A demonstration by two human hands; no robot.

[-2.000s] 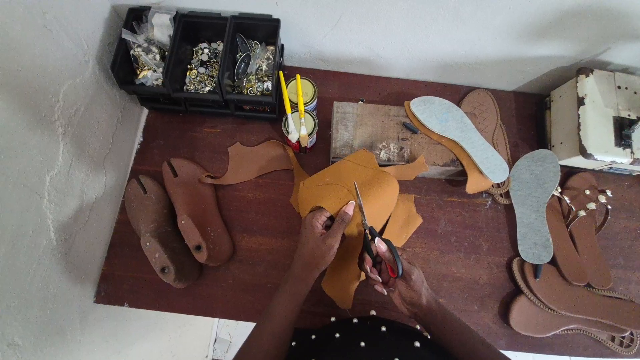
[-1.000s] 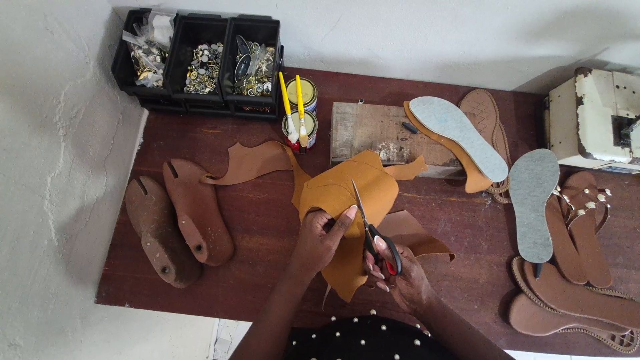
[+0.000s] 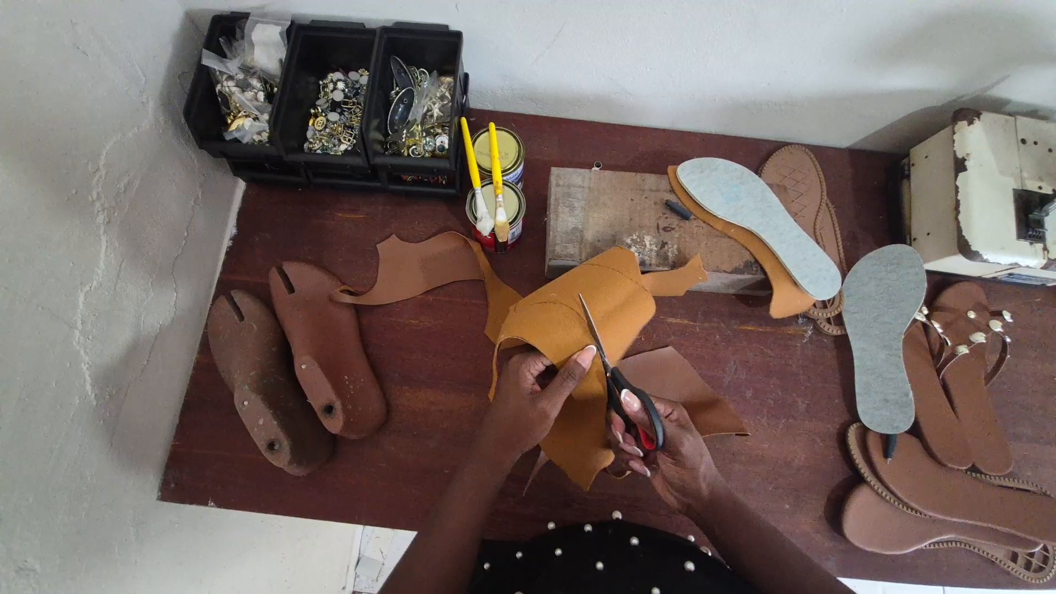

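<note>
In the head view, a sheet of tan leather (image 3: 577,309) with a curved line marked on it lies at the middle. My left hand (image 3: 532,400) grips its near edge between thumb and fingers. My right hand (image 3: 664,450) holds black-handled scissors (image 3: 615,371), with the fingers through the loops and the blades pointing away over the leather. The blades look nearly closed. A brown leather piece (image 3: 676,388) lies right of the sheet, and a long leather offcut (image 3: 429,268) reaches to the left. Some of my fingers are hidden by the leather and scissors.
Two shoe lasts (image 3: 326,355) lie at left. Black bins (image 3: 330,157) of metal fittings and glue tins (image 3: 503,202) with two brushes stand behind. A wooden board (image 3: 569,214), grey insoles (image 3: 883,338), soles (image 3: 940,495), sandals (image 3: 978,396) and a cream machine (image 3: 973,194) are farther right.
The tan leather has turned and folded over in my left hand. Its flap at the right has moved, and a brown leather piece shows there. The scissors stay in my right hand.
</note>
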